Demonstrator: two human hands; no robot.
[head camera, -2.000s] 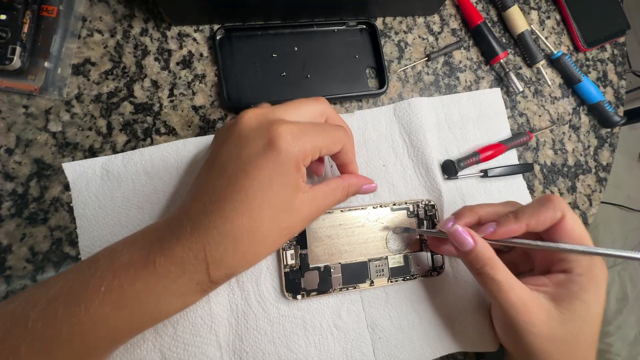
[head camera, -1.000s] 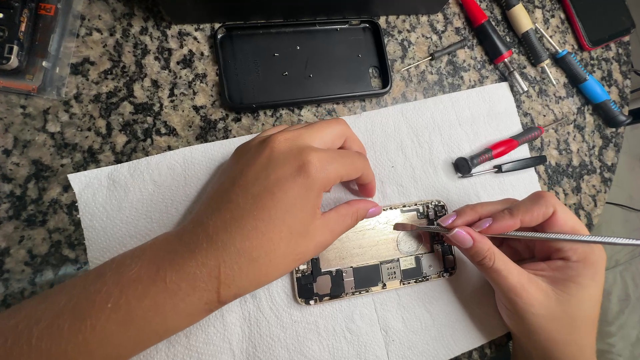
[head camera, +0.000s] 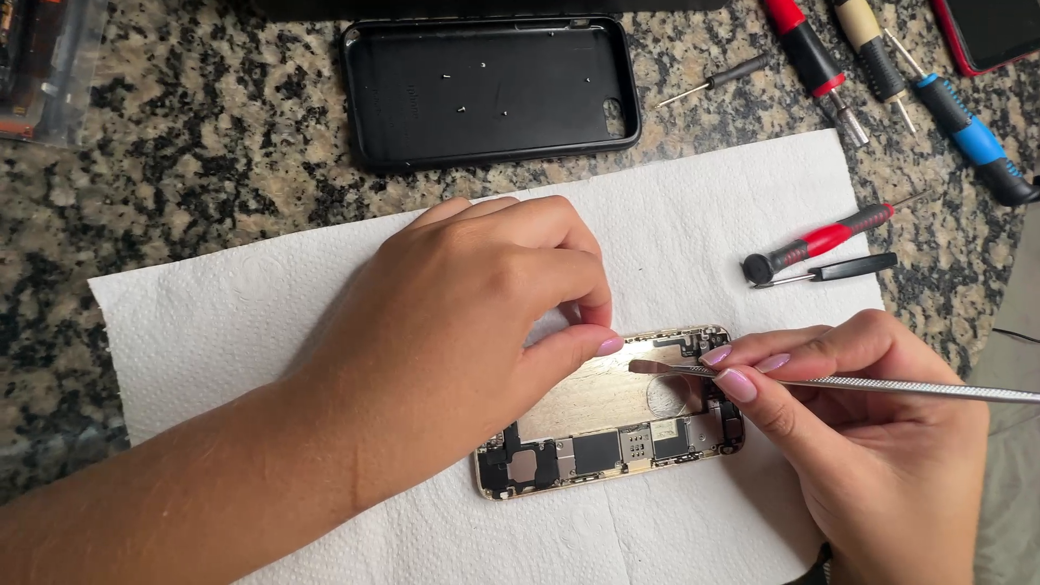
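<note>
An opened smartphone housing (head camera: 597, 452) with its inner parts exposed lies on a white paper towel (head camera: 195, 325). My right hand (head camera: 861, 431) pinches a thin metal spatula tool (head camera: 894, 387) between thumb and fingers; its flat blade is over the bare metal bay of the housing, near a round mark. My left hand (head camera: 487, 309) is at the upper edge of the housing, thumb and curled index finger close together. A bit of something pale or clear shows behind that thumb, and whether it is pinched is hidden. The hand covers the upper left of the housing.
A black phone case (head camera: 487, 106) holding several tiny screws lies beyond the towel on the granite countertop (head camera: 236, 187). A red and black screwdriver (head camera: 829, 236) and a small black one (head camera: 853, 266) rest at the towel's right. More screwdrivers, a red-edged phone (head camera: 995, 32) and a plastic bag (head camera: 49, 81) lie farther back.
The spatula blade has moved left across the metal bay, from near the round mark. The left thumb and index finger remain close together at the housing's upper edge.
</note>
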